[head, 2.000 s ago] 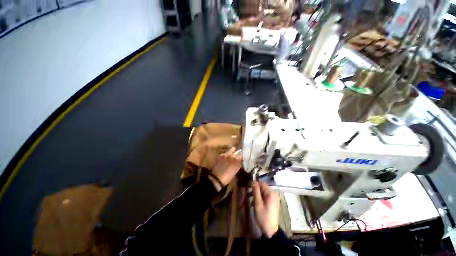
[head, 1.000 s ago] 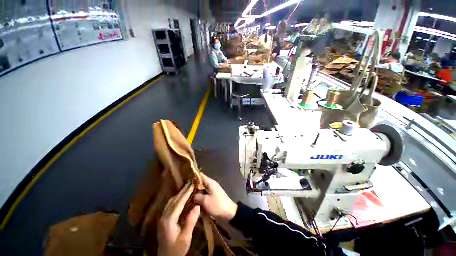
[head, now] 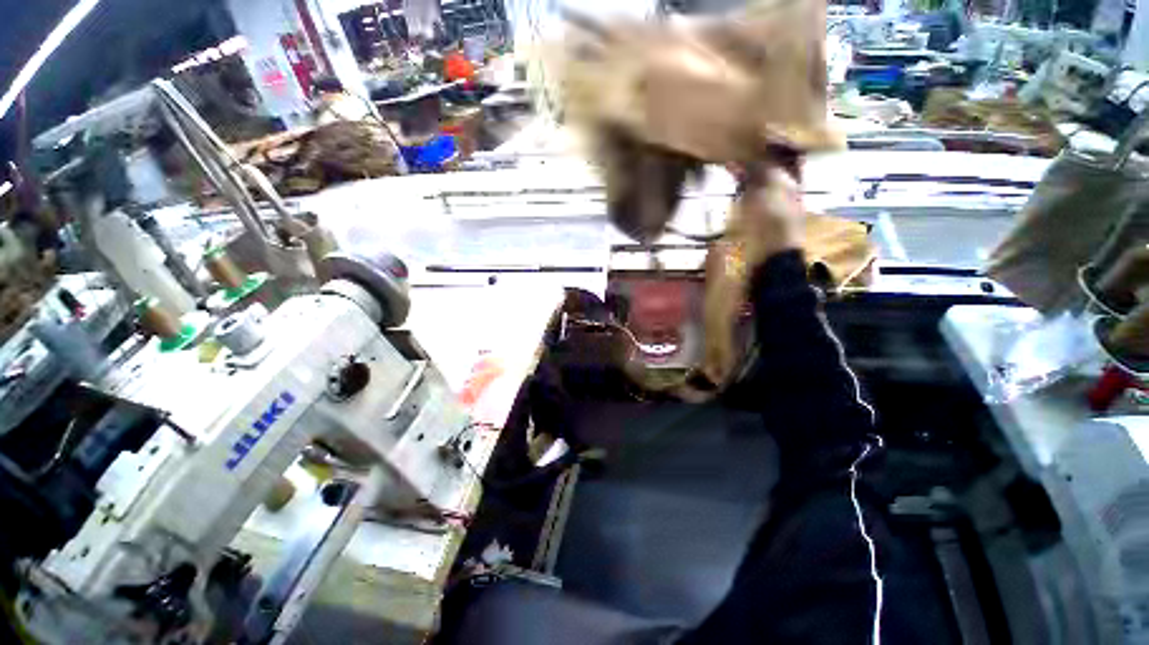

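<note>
A brown bag (head: 706,82) is held up at the top centre, strongly blurred, with a darker part hanging below it. My right hand (head: 771,214) is closed on the bag's lower edge, with my dark sleeve reaching up from the bottom. A tan strap or strip (head: 722,309) hangs down beside the hand. My left hand is not in view. The white JUKI sewing machine (head: 271,435) stands at the left, with neither hand on it.
Green-based thread cones (head: 227,271) stand behind the machine. A red round mesh item (head: 662,315) is beyond my lap. A brown piece (head: 838,250) lies right of my hand. At the right are a white table (head: 1008,416) with clear plastic and a hanging brown bag (head: 1065,227).
The view has swung right, so the machine now appears at the left. The bag has moved from in front of me up and away to the right. My left hand has left the view.
</note>
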